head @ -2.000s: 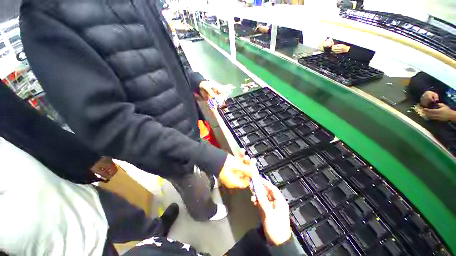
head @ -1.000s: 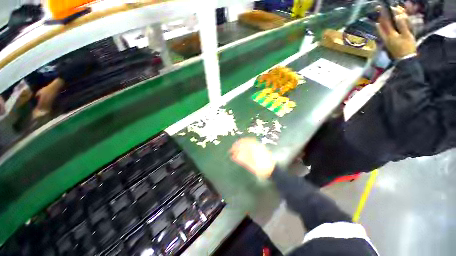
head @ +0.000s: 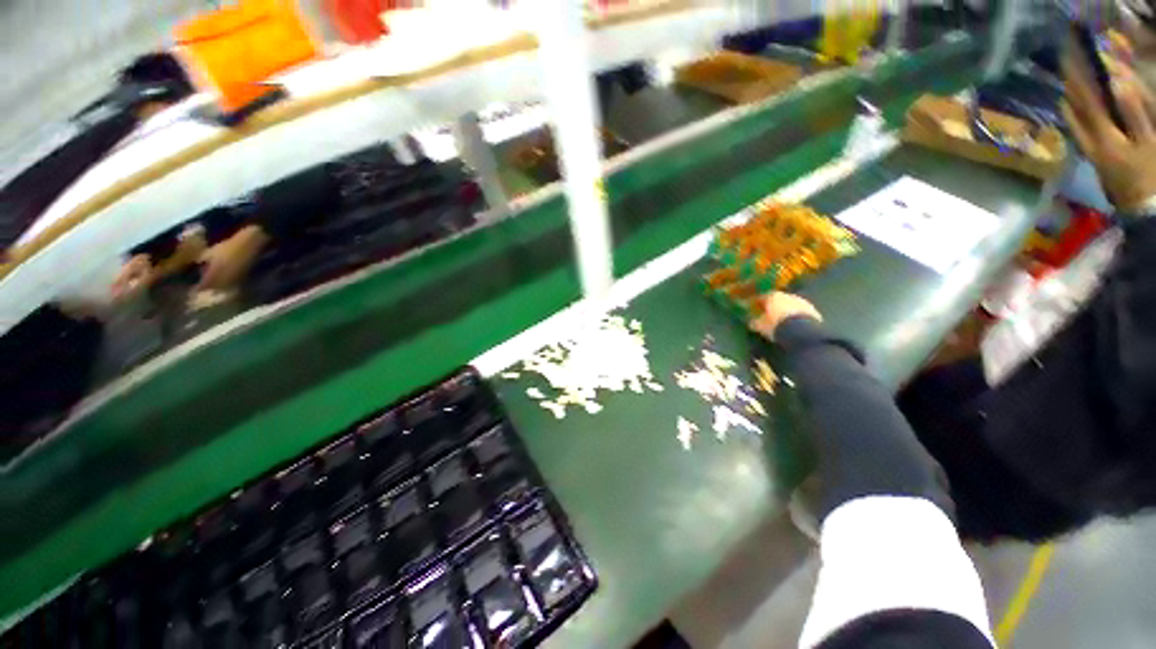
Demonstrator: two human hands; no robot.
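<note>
My right hand (head: 783,312) reaches in from the lower right, dark sleeve and white cuff behind it. Its fingers are at the near edge of a cluster of green circuit boards with orange flex tails (head: 789,241). The fingertips are blurred, and whether they grip a board cannot be told. My left hand is not in view. Nearer lie a heap of cream-white bits (head: 593,364) and, to its right, a smaller heap of mixed bits (head: 720,393). A glossy black blister tray (head: 380,514) with rectangular pockets fills the lower left.
A green conveyor channel (head: 368,298) and white post (head: 581,165) stand behind the dark green bench. A printed white sheet (head: 919,222) and cardboard box (head: 982,137) lie beyond the boards. Another person's hand (head: 1113,140) is at upper right. An orange bin (head: 247,51) sits on the shelf.
My right hand has moved from beside the small heaps, up and right to the boards. The view has shifted, so the bench things appear farther right and slightly lower.
</note>
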